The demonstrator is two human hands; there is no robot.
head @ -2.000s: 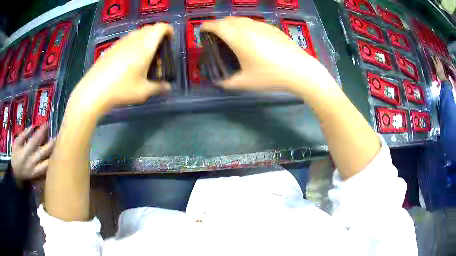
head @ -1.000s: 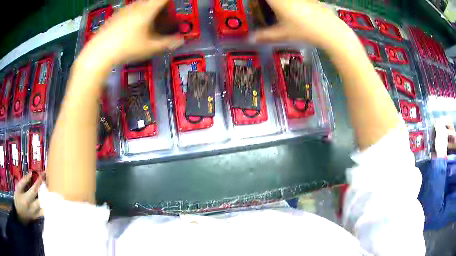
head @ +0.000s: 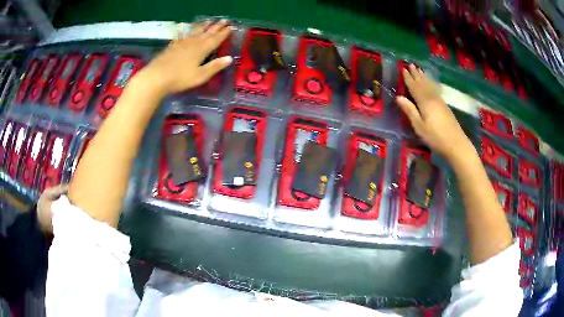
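A clear blister tray (head: 238, 215) holds two rows of red phones, backs up. Dark phone batteries, such as this one (head: 314, 169), lie loosely and some askew on the phones of both rows. My left hand (head: 185, 62) is over the tray's back left pocket, fingers spread, with no battery visible in it; it partly hides the phone there. My right hand (head: 428, 110) is at the back right pocket, fingers apart, no battery visible in it, partly hiding that phone.
Another tray of red phones (head: 55, 155) stands at the left, with another person's hand (head: 49, 204) near its front. More filled trays (head: 496, 155) are at the right. The dark green bench (head: 260, 251) has a worn front edge. A pale rail runs behind.
Batteries now lie on the back row phones too. The dark pieces held in my hands earlier are gone from them. My hands have moved apart to the tray's back corners.
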